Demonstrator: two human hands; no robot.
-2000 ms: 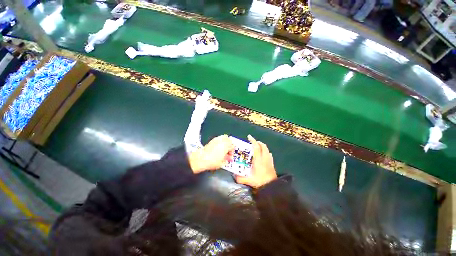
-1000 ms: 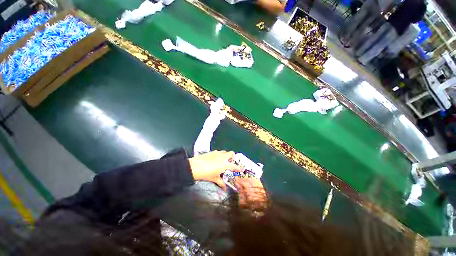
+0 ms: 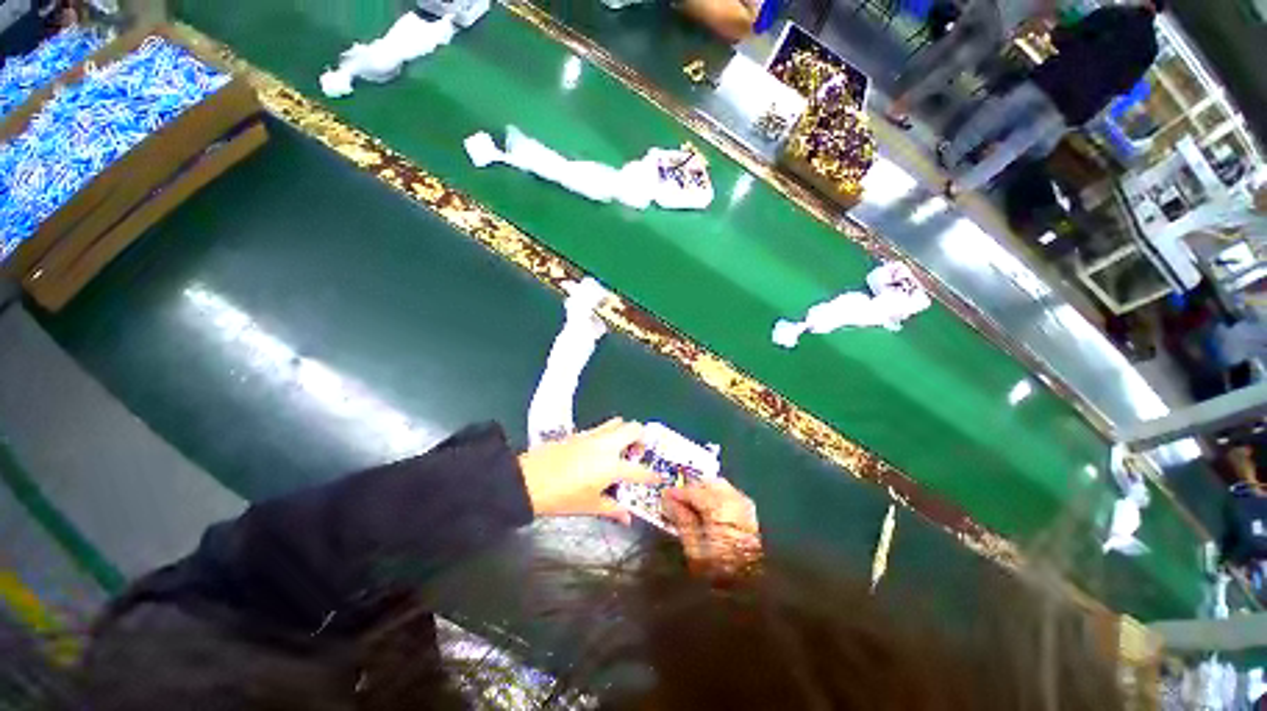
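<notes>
A white open housing with small dark and coloured parts inside is held over the dark green bench. My left hand grips its left side, fingers over the inner parts. My right hand holds its lower right side, with fingertips at the inside; hair partly covers the wrist. The whitish bagged cord runs from beside my left hand up to the worn edge rail. The small parts under my fingers are too small to tell apart.
The green conveyor carries several white units with cords. A carton of blue-and-white parts stands at left. A pale pen-like tool lies at right. Across the belt are a box of brass-coloured parts, a person's hand and another person.
The view has tilted and shifted. My right hand has moved from the housing's right edge to its lower right, fingers now over the inside. Both hands still hold the housing.
</notes>
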